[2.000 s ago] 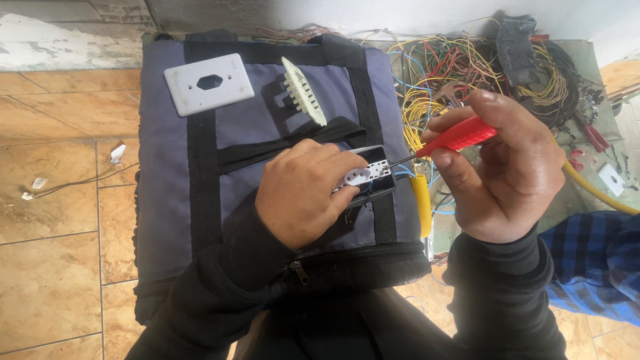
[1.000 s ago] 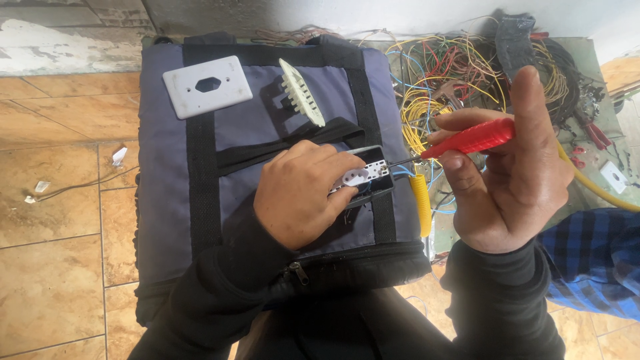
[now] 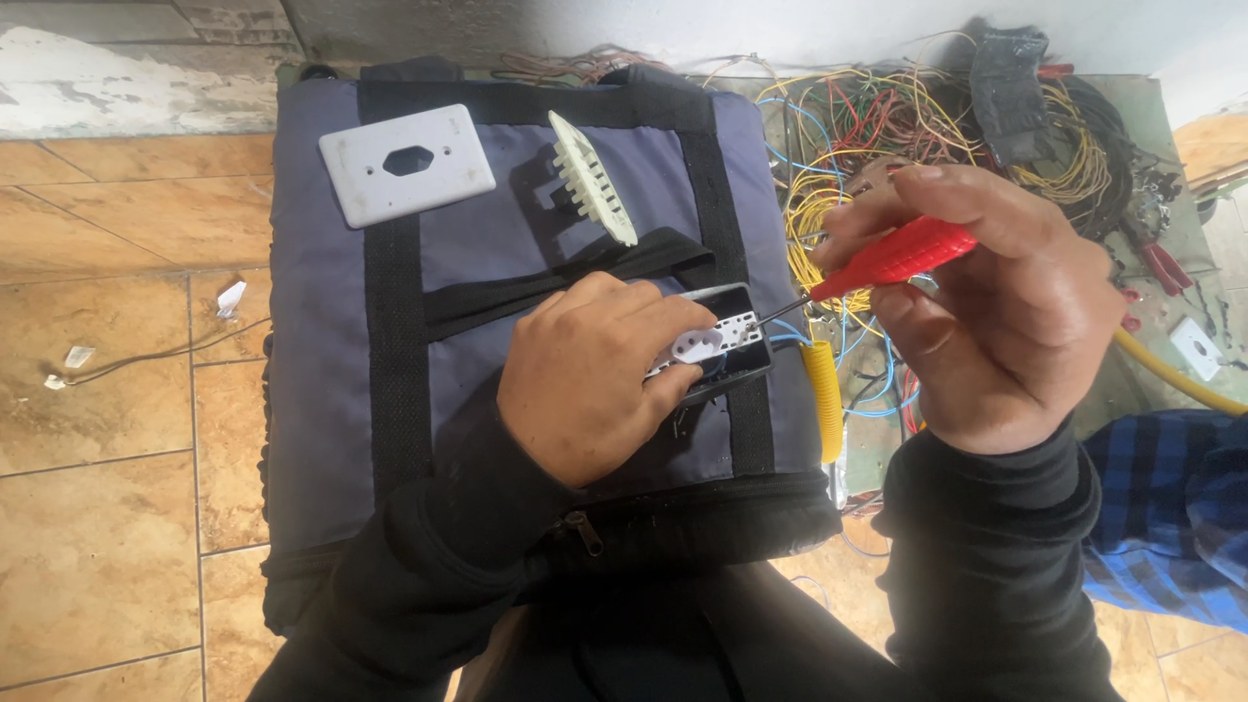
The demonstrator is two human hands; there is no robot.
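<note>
My left hand (image 3: 600, 375) grips a white power socket on its perforated mounting strap (image 3: 738, 332), seated at a black electrical box (image 3: 756, 367). My right hand (image 3: 994, 292) holds a screwdriver (image 3: 897, 257) by its red handle; its shaft slants left and its tip meets the right end of the strap. Light blue wires (image 3: 792, 333) run from the box's right end toward a yellow corrugated conduit (image 3: 824, 402). All of this rests on a grey fabric bag (image 3: 322, 390) with black straps. The inside of the box is mostly hidden.
A white socket faceplate (image 3: 407, 166) and a cream slotted plastic piece (image 3: 593, 178) lie on the bag. Tangled wires (image 3: 877, 117), a black cable coil (image 3: 1107, 175), red-handled pliers (image 3: 1165, 268) and another white plate (image 3: 1196, 348) sit at the right. Blue plaid cloth (image 3: 1160, 507) is at lower right.
The fingers of my right hand have shifted on the red handle; the raised index finger has bent down over it. My left hand has stayed on the socket.
</note>
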